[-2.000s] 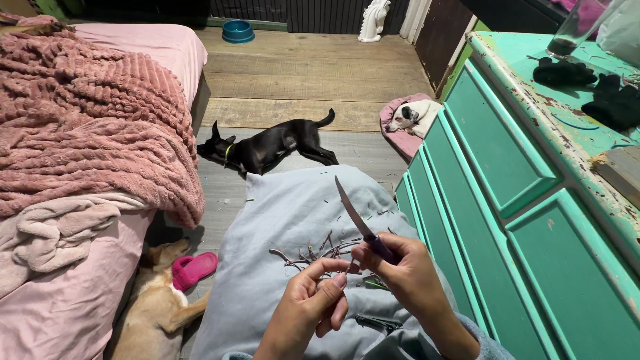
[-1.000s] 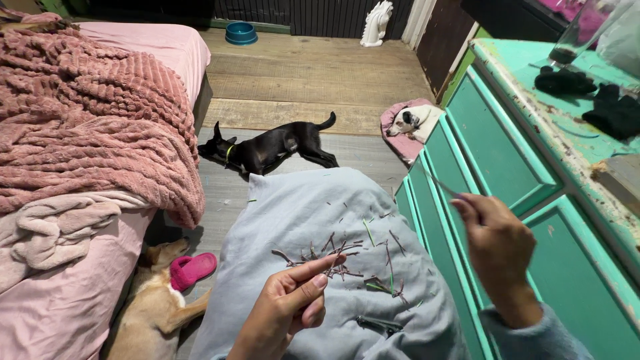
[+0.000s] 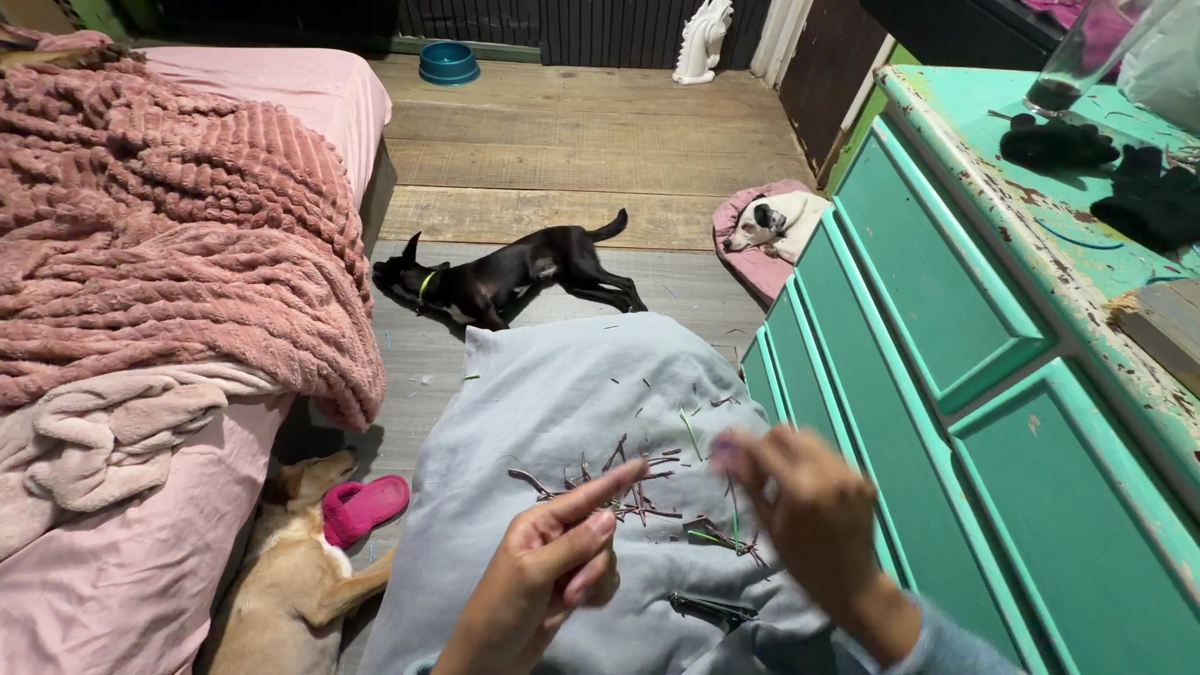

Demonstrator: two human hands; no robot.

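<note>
My left hand [image 3: 548,562] is over the grey-blue cloth [image 3: 525,394] on my lap, index finger stretched out and thumb against the curled fingers; whether it pinches something thin cannot be told. To its right, my right hand [image 3: 816,516] is blurred and closed around a purple piece at its fingertips, which matches the knife handle seen before; the blade does not show clearly. Beyond my left hand lie short dark reddish cut strands [image 3: 637,502]. Green and dark strands [image 3: 722,539] lie between the hands, and a dark shiny object [image 3: 712,611] is nearer to me.
At left stands a bed with a pink blanket [image 3: 187,216]. A black dog [image 3: 525,272] lies on the floor, a tan dog [image 3: 291,591] beside a pink slipper [image 3: 361,509], a white dog [image 3: 797,220] on a pink bed. A turquoise dresser [image 3: 937,281] borders the right.
My hands were close together two seconds ago, the knife blade plainly showing. The right hand swung away to the right, then came back partway toward the left hand.
</note>
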